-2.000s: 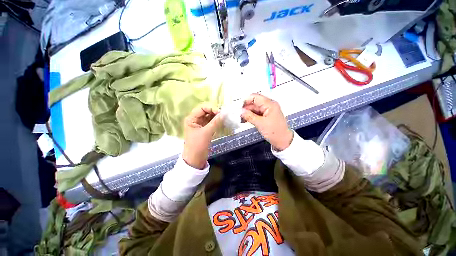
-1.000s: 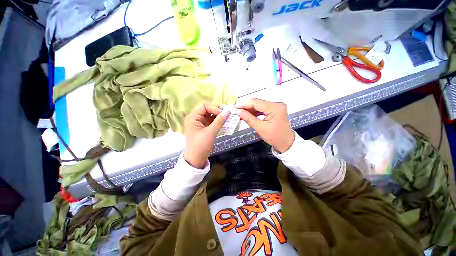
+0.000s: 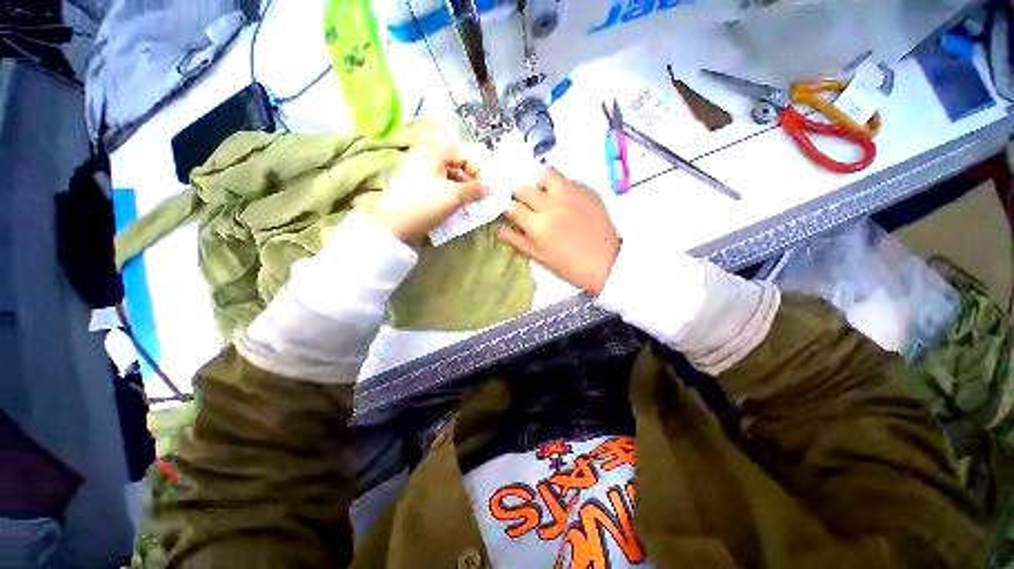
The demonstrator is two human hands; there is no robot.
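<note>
The light green garment piece (image 3: 467, 291) lies bunched on the tabletop, left of and in front of the needle area. A small white care label (image 3: 458, 221) lies over the cloth between my hands. My left hand (image 3: 428, 191) holds the label's upper left side with its fingertips. My right hand (image 3: 565, 228) is at the label's right end, fingers bent and pressing on it and the cloth; its fingertips are partly hidden. The presser foot and needle area (image 3: 490, 128) of the sewing machine is just beyond my fingers, washed out by bright light.
Pink and blue thread snips (image 3: 617, 156), tweezers (image 3: 684, 163), a brown strip (image 3: 698, 102) and red-handled scissors (image 3: 825, 141) lie right of the needle. A neon green tag (image 3: 361, 69) and a smartphone (image 3: 224, 125) are left. A plastic bag (image 3: 862, 283) is right, below the table edge.
Both hands have moved forward from the table's front edge to near the needle, bringing the label over the cloth. The green cloth now extends under my hands toward the front edge.
</note>
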